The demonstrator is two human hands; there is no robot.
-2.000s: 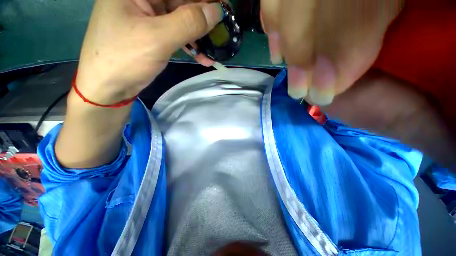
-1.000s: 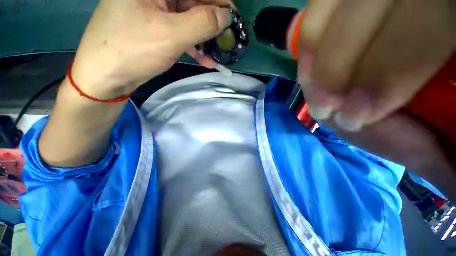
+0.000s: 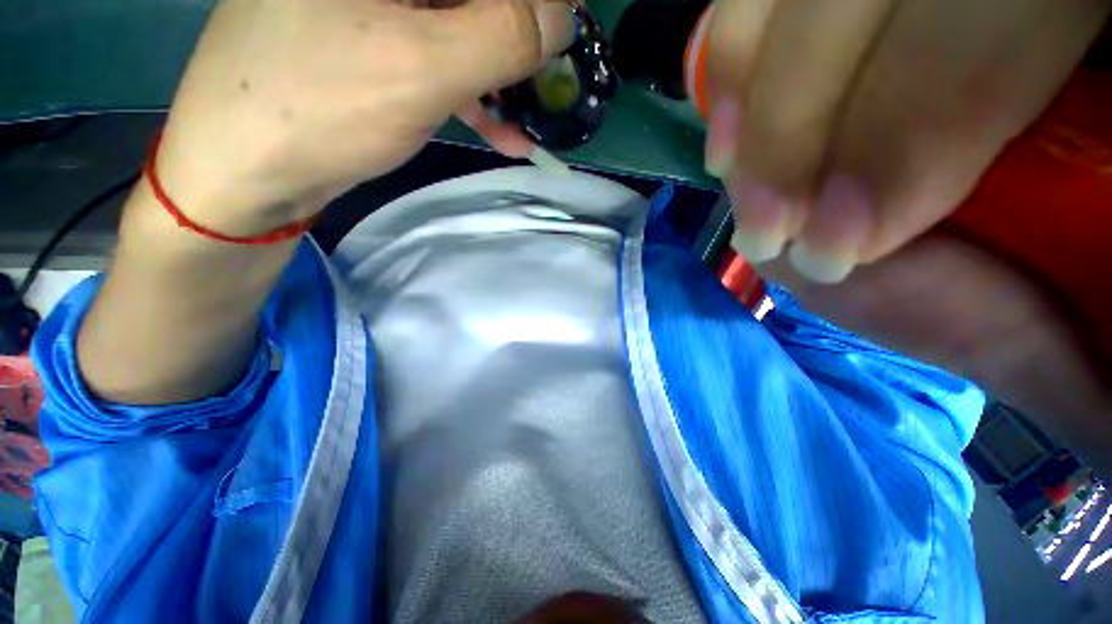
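My left hand (image 3: 329, 110) grips a black round housing (image 3: 583, 104) by its edge, near the top of the view. The housing has a shiny rim and a dull yellow centre, and it is tilted. My right hand (image 3: 829, 134) is wrapped around an orange-red electric screwdriver (image 3: 1049, 183). The screwdriver's black nose (image 3: 650, 46) points left at the housing's rim, very close to it. The bit is too small to make out, and whether it touches a screw cannot be told. The top edge of the view cuts off part of both hands.
The green bench mat (image 3: 98, 55) lies behind the hands, its edge near my lap. A black cable (image 3: 76, 226) runs at the left. A red-pink tray (image 3: 18, 408) shows at the left edge. Dark and metallic items (image 3: 1037, 475) lie at the lower right.
The screwdriver's black nose has come into view and moved left, up to the housing. My left hand still holds the housing, which has shifted slightly right.
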